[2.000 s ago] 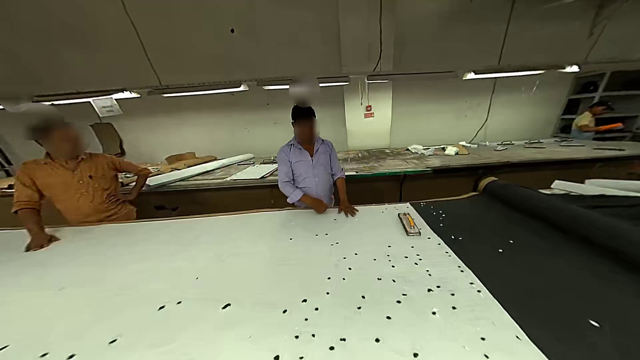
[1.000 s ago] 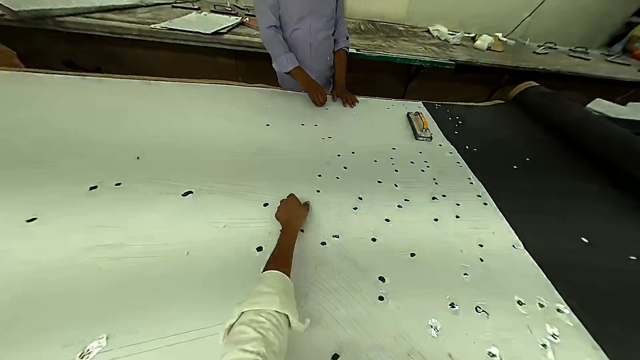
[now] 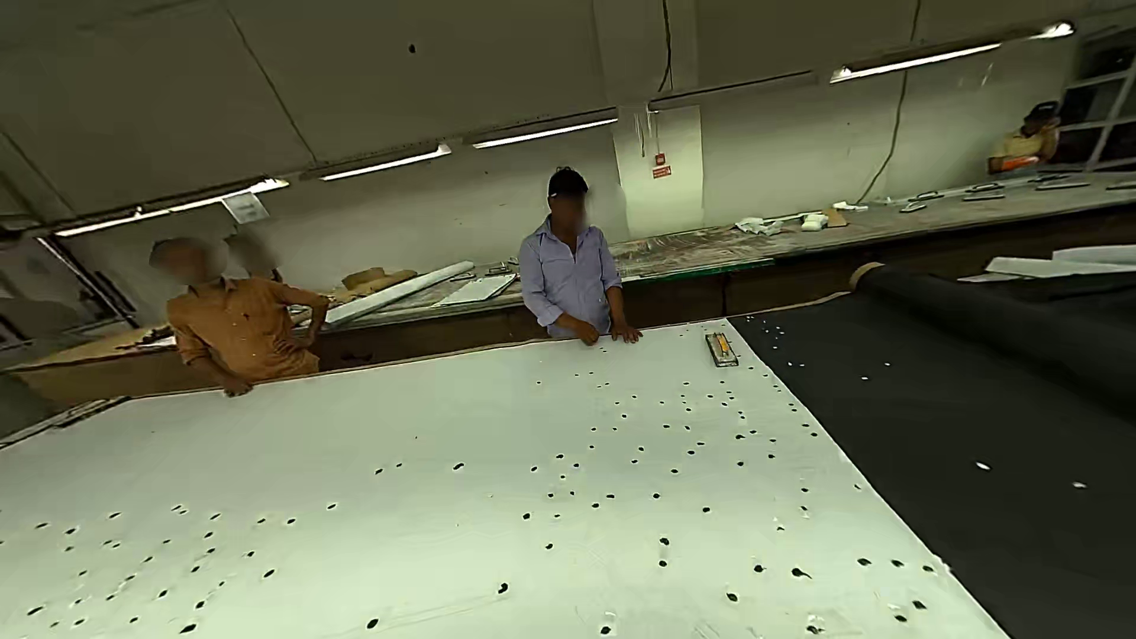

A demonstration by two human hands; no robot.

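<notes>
Neither my left hand nor my right hand shows in the head view. A large white sheet (image 3: 399, 532), dotted with many small dark holes or spots, covers the table before me. Dark fabric (image 3: 932, 426) lies along its right edge, with small white bits on it. Near the far right corner of the white sheet rests a flat tool with a yellow-orange part (image 3: 722, 350); its exact kind is unclear.
A person in a light blue shirt (image 3: 572, 275) rests both hands at the sheet's far edge. Another in an orange shirt (image 3: 240, 328) leans at the left. A dark fabric roll (image 3: 994, 328) lies right. Behind runs a long worktable (image 3: 683, 257) with papers; a person in yellow (image 3: 1021, 146) sits far right.
One of my forearms in a pale sleeve, which reached over the white sheet a second ago, is out of view. The view has tilted up from the sheet to the room.
</notes>
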